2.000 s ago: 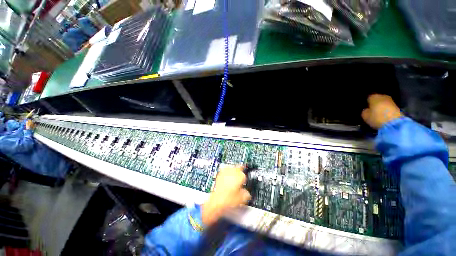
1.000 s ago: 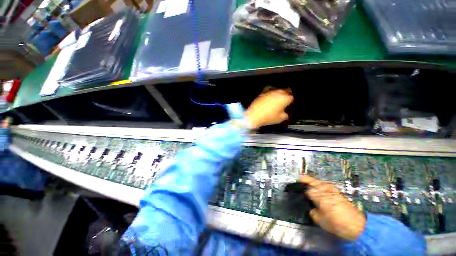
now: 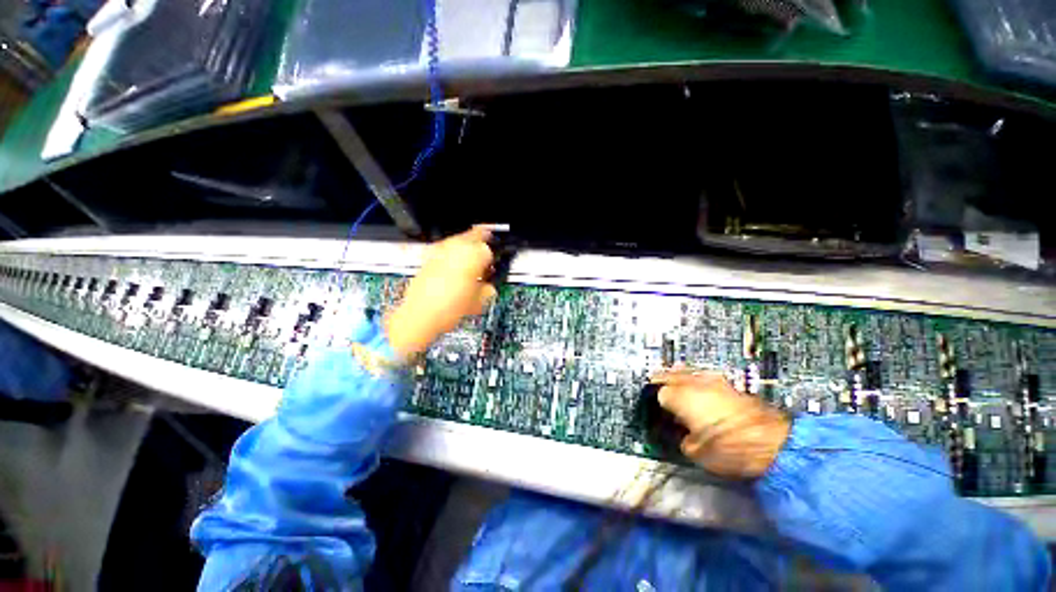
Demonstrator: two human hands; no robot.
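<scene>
Green circuit boards (image 3: 539, 370) lie edge to edge in a long row between two pale rails. My left hand (image 3: 446, 291) is over the upper part of the row, with a small black component (image 3: 500, 257) at its fingertips near the far rail. My right hand (image 3: 720, 422) is low over the boards to the right, its fingertips around a dark piece (image 3: 664, 419); its shape is blurred. A blue cord (image 3: 431, 145) hangs from the shelf towards my left wrist. Black parts stand on boards at the left and right.
The near rail (image 3: 498, 451) runs below my hands and the far rail (image 3: 649, 275) behind them. A dark component bin (image 3: 799, 245) sits under the green shelf (image 3: 649, 35), beside a bag with a white label (image 3: 1002, 248). Wrapped trays (image 3: 191, 58) lie on the shelf.
My left hand has come out from under the shelf to the boards, moving left and down. My right hand stays low over the boards with the dark piece. The view has shifted, showing less shelf top.
</scene>
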